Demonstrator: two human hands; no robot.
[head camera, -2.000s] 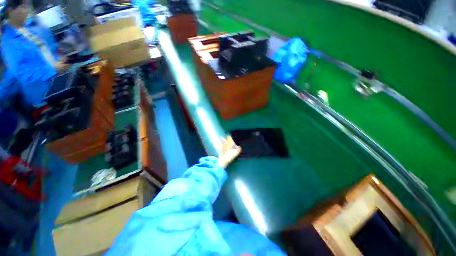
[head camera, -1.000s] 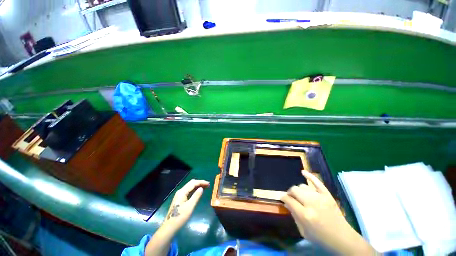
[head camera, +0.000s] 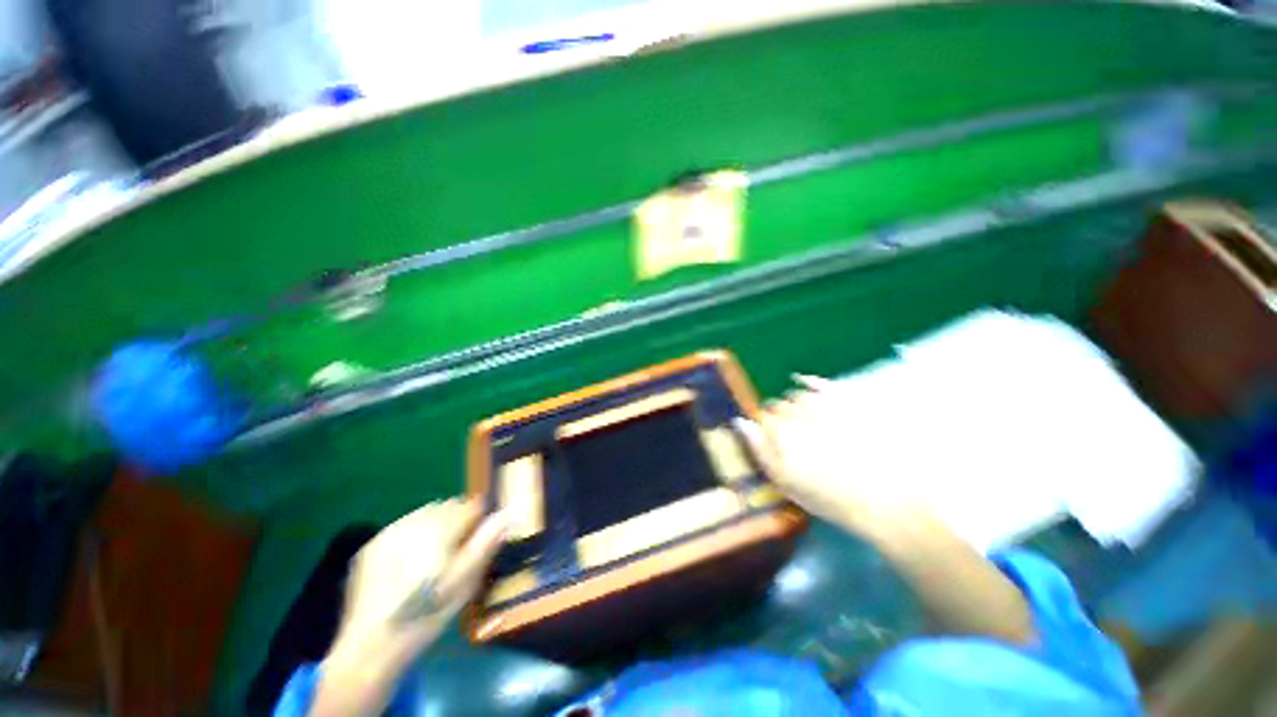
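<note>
A wooden cabinet (head camera: 651, 572) with an orange-brown rim stands on the dark-green bench in front of me, turned slightly. A black inner frame with pale wood strips (head camera: 658, 525) and a dark central opening shows on its top. My left hand (head camera: 409, 581) is at the cabinet's left rim, thumb over the edge. My right hand (head camera: 812, 455) is at its right rim, fingers at the edge. The picture is blurred, so the exact finger contact is hard to see.
White sheets (head camera: 1001, 420) lie right of the cabinet. Another wooden cabinet (head camera: 1183, 315) stands at far right, one more (head camera: 154, 588) at left. A blue plastic bag (head camera: 165, 404) and a yellow tag (head camera: 689, 227) hang on the green partition's rail. A dark shape lies beside my left hand.
The view has swung right. My left hand has come to the cabinet's left rim and my right hand has moved from its top to the right rim. The cabinet appears turned.
</note>
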